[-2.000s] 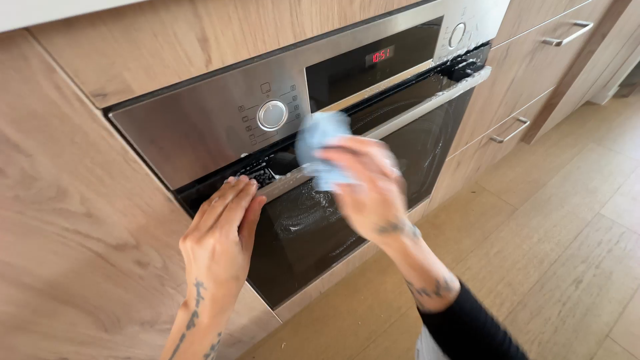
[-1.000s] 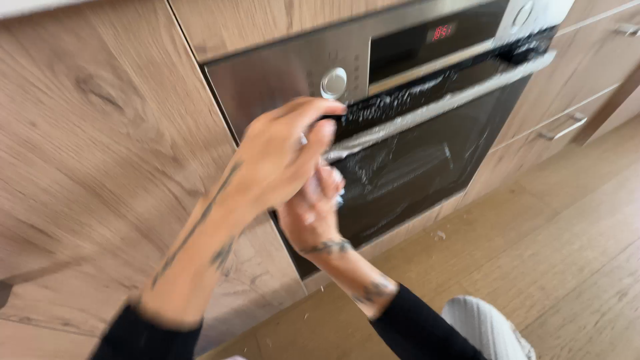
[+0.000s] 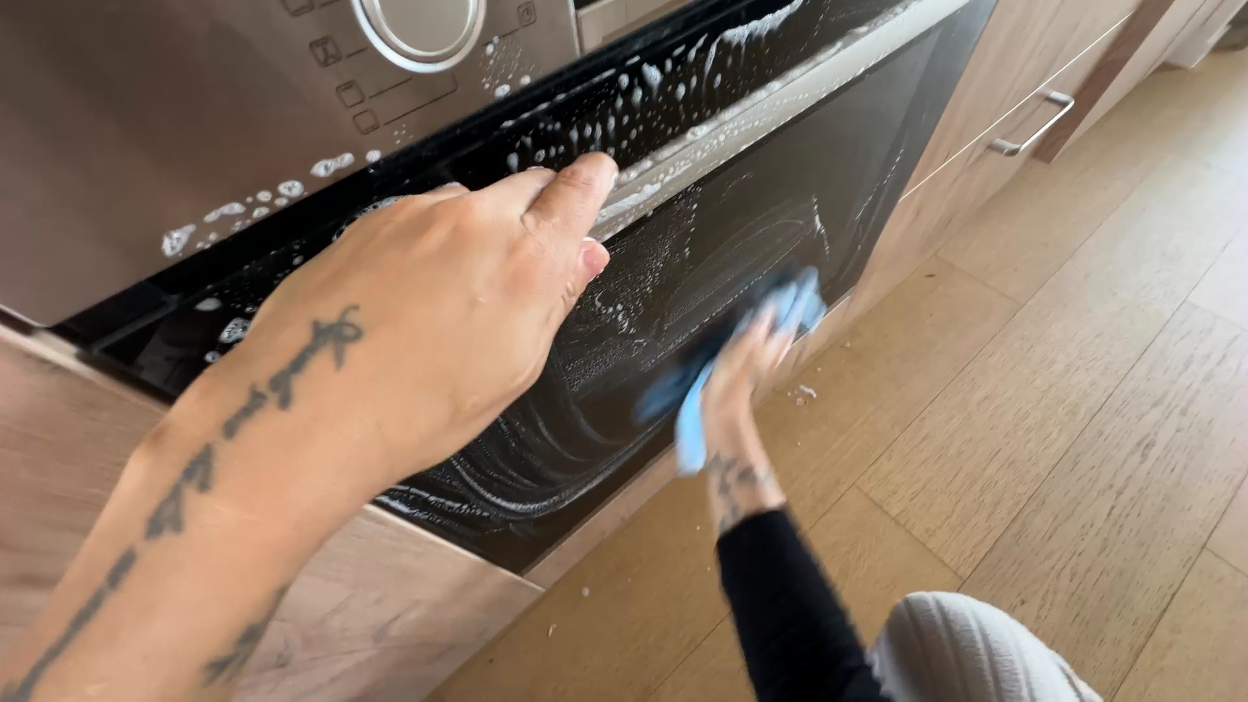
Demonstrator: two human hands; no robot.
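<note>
My left hand [image 3: 458, 283] is closed over the left part of the oven door's handle [image 3: 780, 112], its thumb and forefinger near the bar. Lower and to the right, my right hand [image 3: 741, 366] holds a light blue cloth [image 3: 799, 300] against the lower part of the oven door's dark glass [image 3: 721, 253]; hand and cloth are blurred. White suds streak the glass in curved lines and dot the black strip above the handle. More suds lie on the steel control panel [image 3: 244, 97], below a round knob [image 3: 419, 24].
Wooden cabinet fronts flank the oven; a drawer with a metal handle [image 3: 1033, 125] is at the upper right. The wood-look floor [image 3: 975, 390] below bears small white flecks. My knee in ribbed light fabric [image 3: 975, 648] is at the bottom right.
My right hand and the blue cloth have moved from beside my left hand to the lower glass. The view is now much closer to the oven.
</note>
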